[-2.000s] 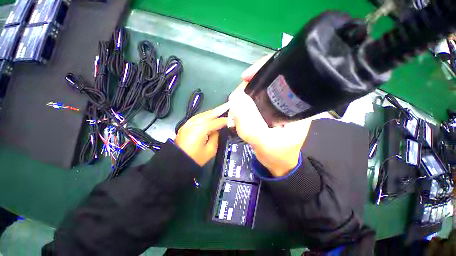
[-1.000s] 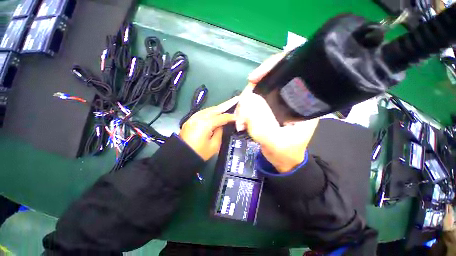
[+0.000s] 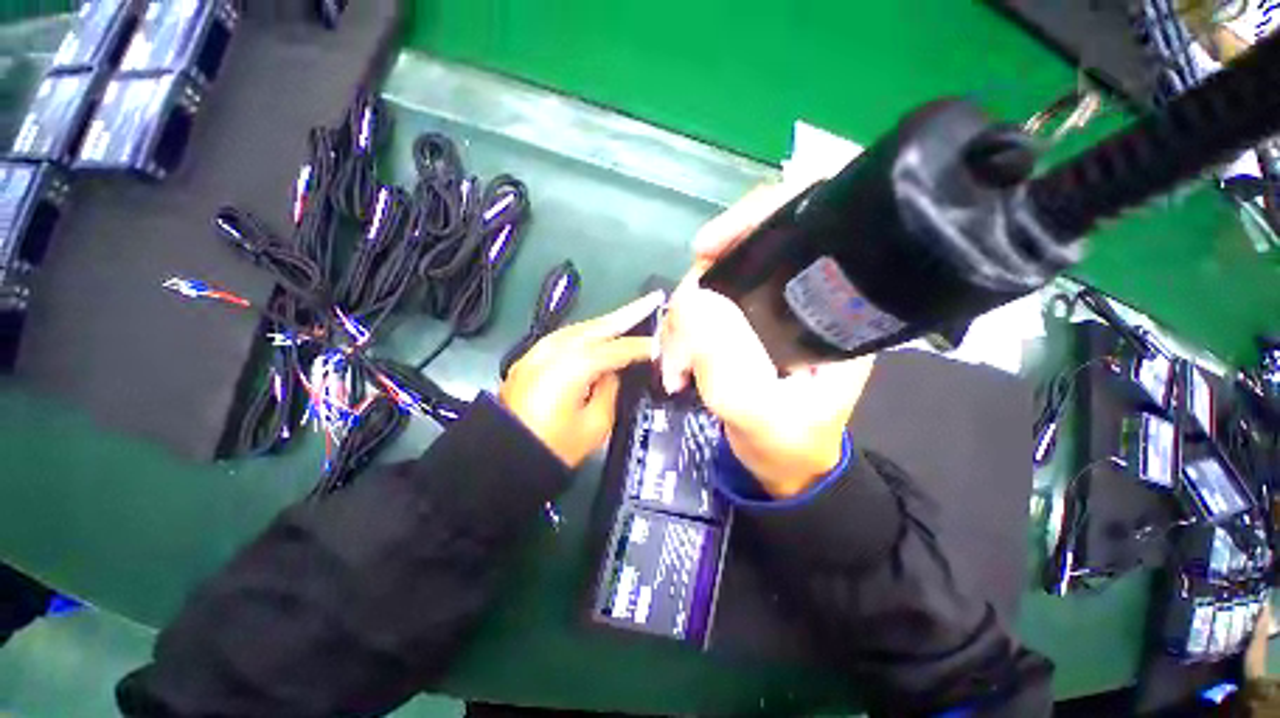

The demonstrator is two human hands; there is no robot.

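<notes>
A thick black electric screwdriver (image 3: 898, 239) with a small silver label hangs tilted at upper centre right. My right hand (image 3: 751, 379) is wrapped around its lower end; the tip is hidden. My left hand (image 3: 573, 382) is just left of it, thumb and finger closing at the top end of the module column; what they pinch is mostly hidden. Two controller modules with white-and-purple labels, an upper one (image 3: 671, 456) and a lower one (image 3: 660, 575), lie end to end below my hands on the foam work mat (image 3: 941, 435).
Coiled black cables (image 3: 407, 239) with red, blue and white wire ends lie heaped at left. A dark foam tray mat (image 3: 127, 281) carries rows of modules (image 3: 134, 119) at upper left. More modules (image 3: 1214, 484) and cables lie at right. A person's hand (image 3: 1259, 638) shows at the right edge.
The screwdriver shifts slightly in the picture while my right hand stays around it. The view shifts a little. My left hand keeps nearly the same place and pose.
</notes>
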